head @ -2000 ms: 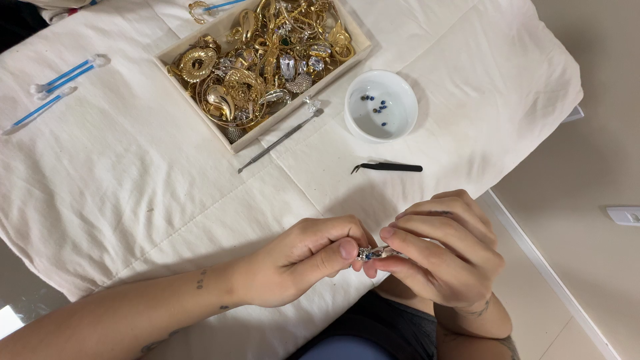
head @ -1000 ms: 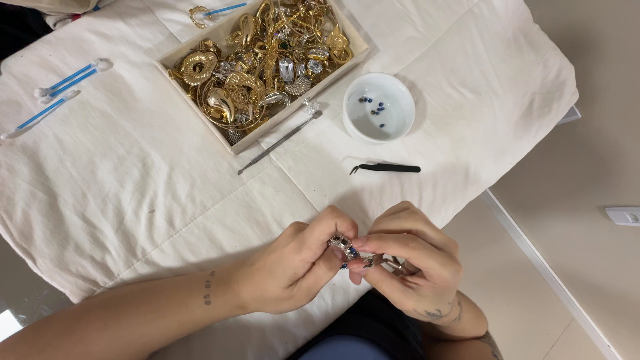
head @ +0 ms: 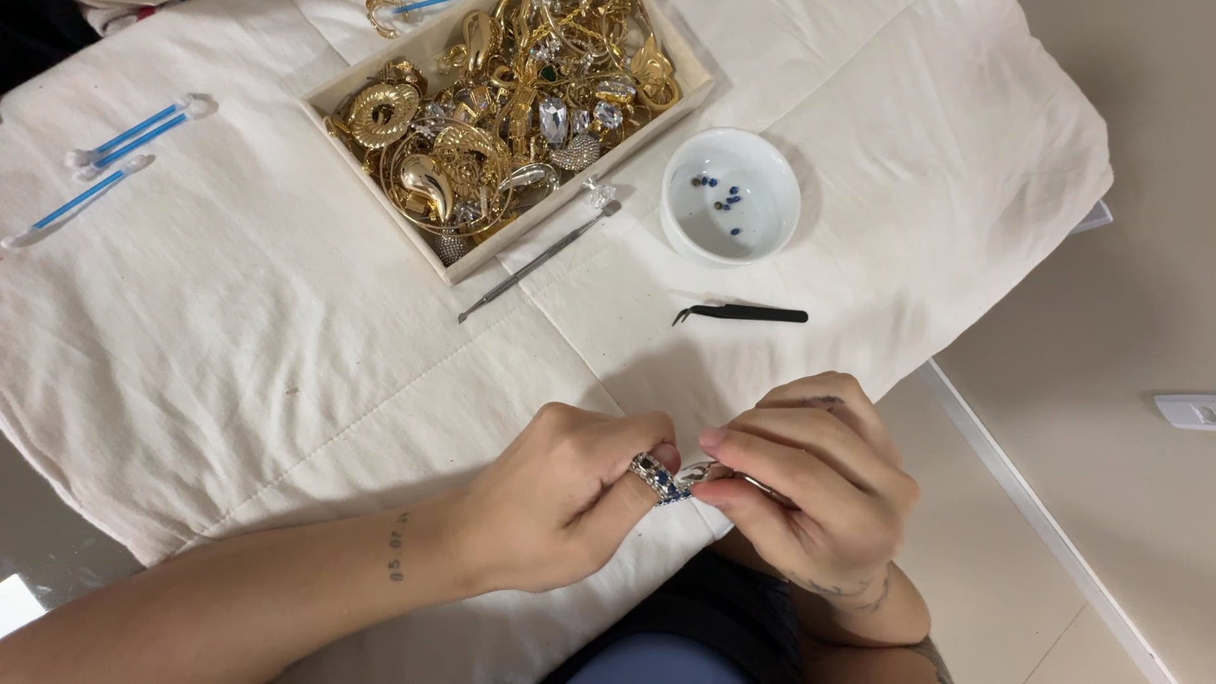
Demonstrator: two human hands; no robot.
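Observation:
My left hand (head: pixel 565 499) pinches one end of a silver-coloured piece of jewellery set with dark blue stones (head: pixel 659 478) between thumb and curled fingers. From the other side, my right hand (head: pixel 817 475) grips a shiny silver-coloured part (head: pixel 701 472) of what looks like the same piece; a thin metal edge shows between its fingers, the rest being hidden. Above the hands lie black bent-tip tweezers (head: pixel 750 313) on the cloth. Beyond them stands a small white bowl (head: pixel 679 223) with several tiny blue stones (head: pixel 732 198) in it.
A cream tray (head: pixel 399 223) full of gold and silver-coloured jewellery stands at the back. Beside it lie a thin metal double-ended tool (head: pixel 537 261) and a clear stone piece (head: pixel 598 193). Several blue-stemmed cotton swabs (head: pixel 85 201) rest at the left on the white cloth (head: pixel 275 380).
The hands have shifted and their fingers have opened away from the jewellery somewhat, so more of its blue-stoned band shows. Both hands still hold it.

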